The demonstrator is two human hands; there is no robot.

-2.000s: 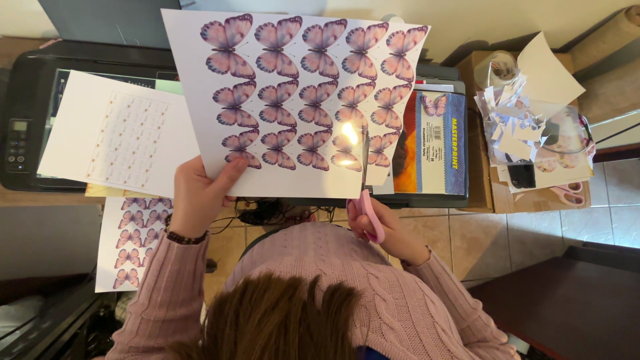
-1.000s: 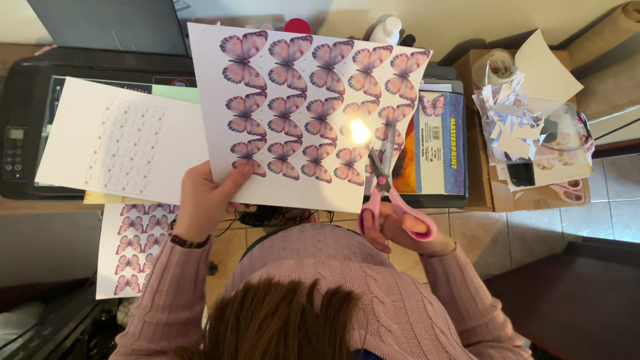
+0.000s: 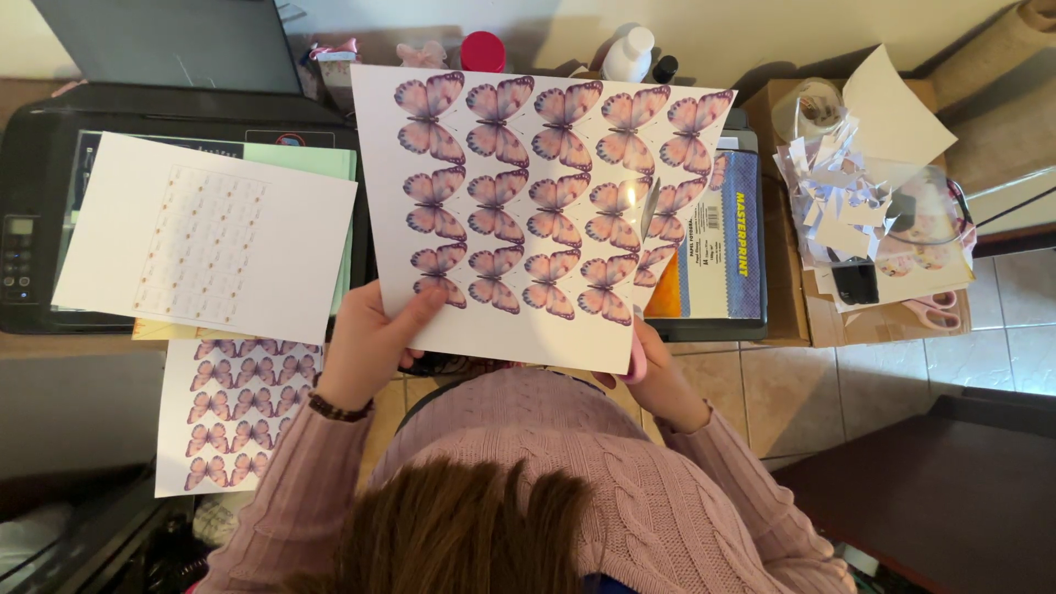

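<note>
A white sheet printed with rows of pink butterflies [image 3: 495, 338] is held up in front of me. My left hand [image 3: 371, 338] grips its lower left edge, thumb on top of the print. My right hand [image 3: 664, 375] holds pink-handled scissors [image 3: 652, 210] at the lower right; a blade shows over the sheet between the two rightmost columns, and the handles are partly hidden by paper. Up from the lower edge, a slit separates the right column's lower part, which tilts away. Another butterfly sheet [image 3: 173, 412] lies at lower left, below a white sheet with small print [image 3: 305, 256].
A black printer [image 3: 33, 181] stands at left. A photo paper pack [image 3: 718, 289] lies right of the held sheet. Farther right, a cardboard box [image 3: 784, 313] bears paper scraps [image 3: 841, 198], a tape roll [image 3: 813, 107] and other pink-handled scissors [image 3: 936, 312]. A white bottle [image 3: 631, 54] stands behind.
The scissors, plainly apart-bladed below the sheet's right part one second ago, now have a blade up between the two right columns. My right hand is partly behind the sheet's lower edge.
</note>
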